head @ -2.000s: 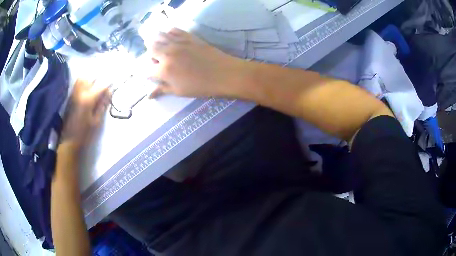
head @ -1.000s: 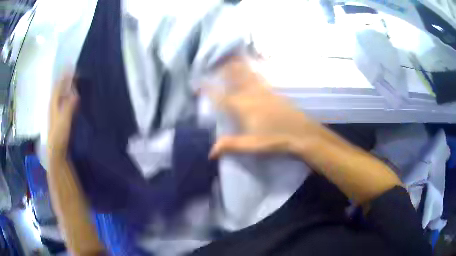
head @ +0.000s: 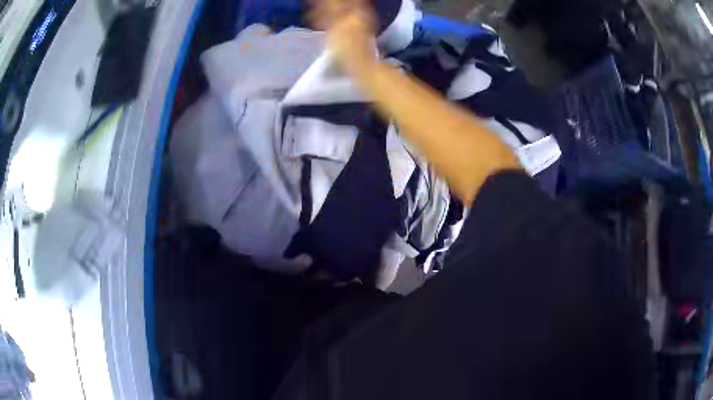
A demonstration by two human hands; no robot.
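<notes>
A heap of pale grey and navy garment pieces [head: 258, 156] lies beside the table, near my lap. A navy panel [head: 356, 207] lies across the front of the heap, with narrow dark bands on the pale cloth around it. My right hand [head: 340, 19] is at the top edge of the picture, blurred and partly cut off, over the far side of the heap. Whether its fingers hold cloth cannot be told. My left hand is not clearly in view; small pinkish shapes by the navy panel are unclear.
The white machine table [head: 129, 258] with its blue trim runs down the left side. On it lie pale cut pieces [head: 74, 246], a dark rectangular pad [head: 125, 55] and a thin yellow-green and dark item [head: 102, 125]. A blue lattice basket [head: 594, 109] stands at the right.
The view has swung right, from the table to the cloth heap. My right hand has moved from the garment on the table to the heap's far side. My left hand has left the view.
</notes>
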